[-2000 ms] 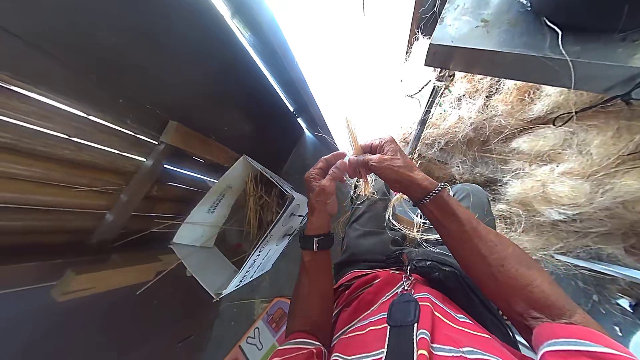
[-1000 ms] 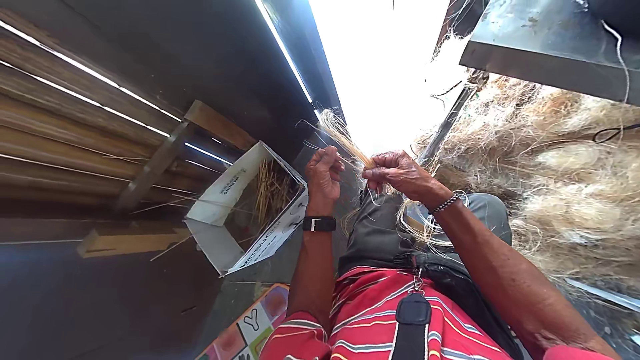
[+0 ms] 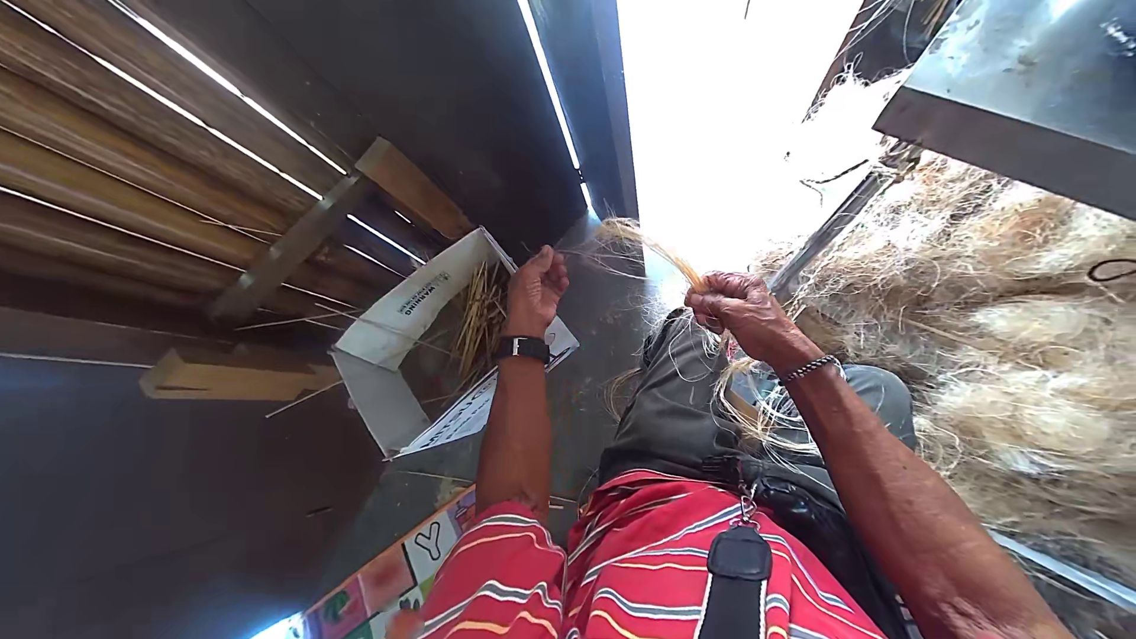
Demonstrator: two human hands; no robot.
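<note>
My right hand (image 3: 737, 311) is closed around a bundle of pale plant fibres (image 3: 666, 253), whose loose end fans out up and to the left, toward my other hand. My left hand (image 3: 537, 288) is raised left of it, thumb and fingertips pinched together on a few thin strands that are hard to make out. More loose fibres (image 3: 772, 413) hang below my right hand and lie over my trousered lap.
An open white cardboard box (image 3: 399, 324) holding dry stalks (image 3: 479, 319) stands at left. A large heap of fibre (image 3: 1012, 355) lies at right, below a metal-sided surface (image 3: 1021, 106). A wooden block (image 3: 231, 374) juts out at far left; a coloured mat (image 3: 382, 577) lies below.
My hands, close together two seconds ago, are now well apart. The bundle stays in my right hand, and its upright end now spreads toward the left.
</note>
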